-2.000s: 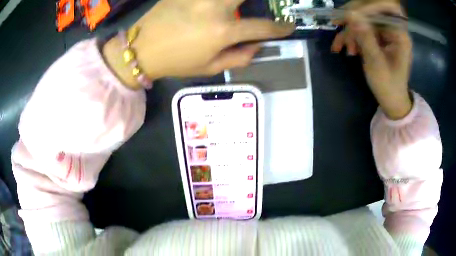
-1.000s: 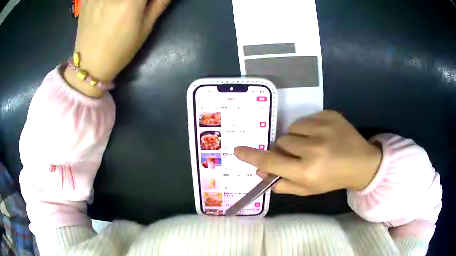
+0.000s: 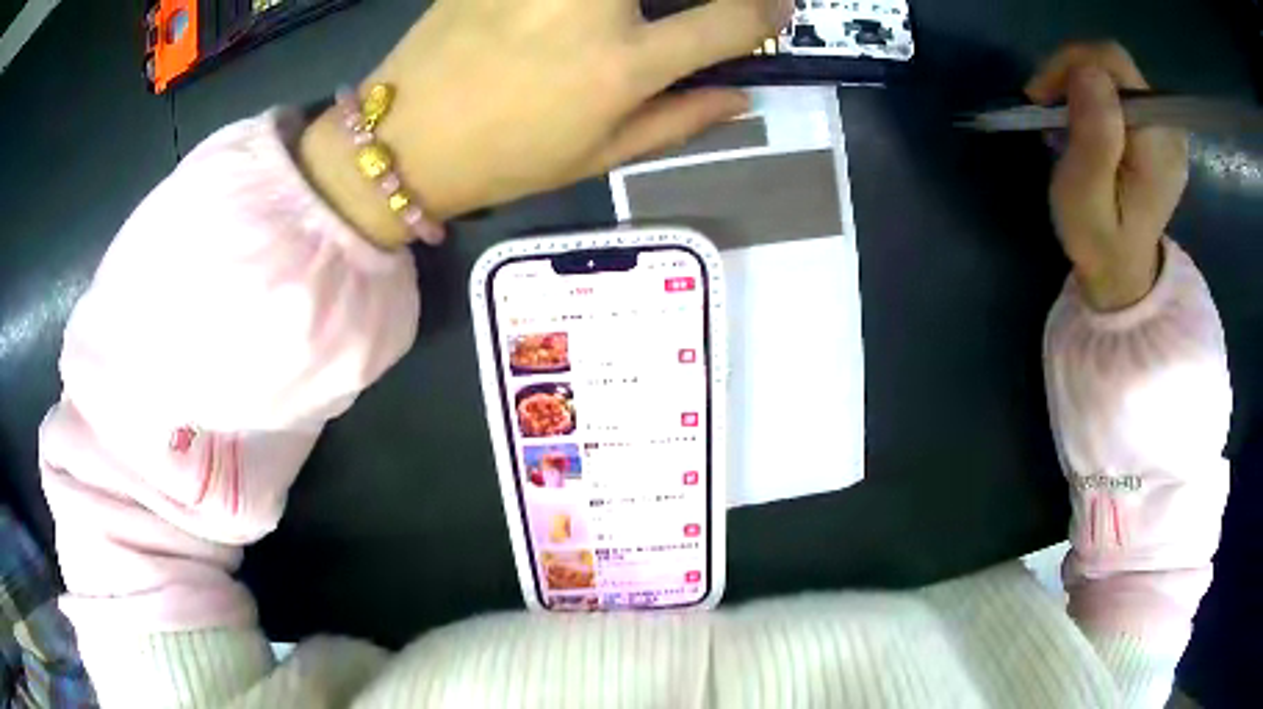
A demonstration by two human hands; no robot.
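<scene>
My left hand (image 3: 554,104) reaches across the top of the view, its fingers on a black device unit with a white circuit board (image 3: 859,28). The hand covers the unit's left part, and the frame's top edge cuts the unit off. My right hand (image 3: 1115,173) is at the upper right, shut on slim metal tweezers (image 3: 1011,119) that point left, apart from the unit. The tweezers are blurred. The backing sheet (image 3: 796,374) lies below the unit with a narrow grey strip (image 3: 730,135) and a wider grey strip (image 3: 741,198).
A smartphone (image 3: 610,443) with a lit list screen lies in front of me and overlaps the backing sheet's left edge. Another black unit with an orange end piece (image 3: 176,45) is at the upper left. Everything lies on a dark table (image 3: 956,346).
My right hand has left the phone for the upper right. My left hand has come right, onto a device unit now in view. The phone's list shows slightly different placement as the view shifted.
</scene>
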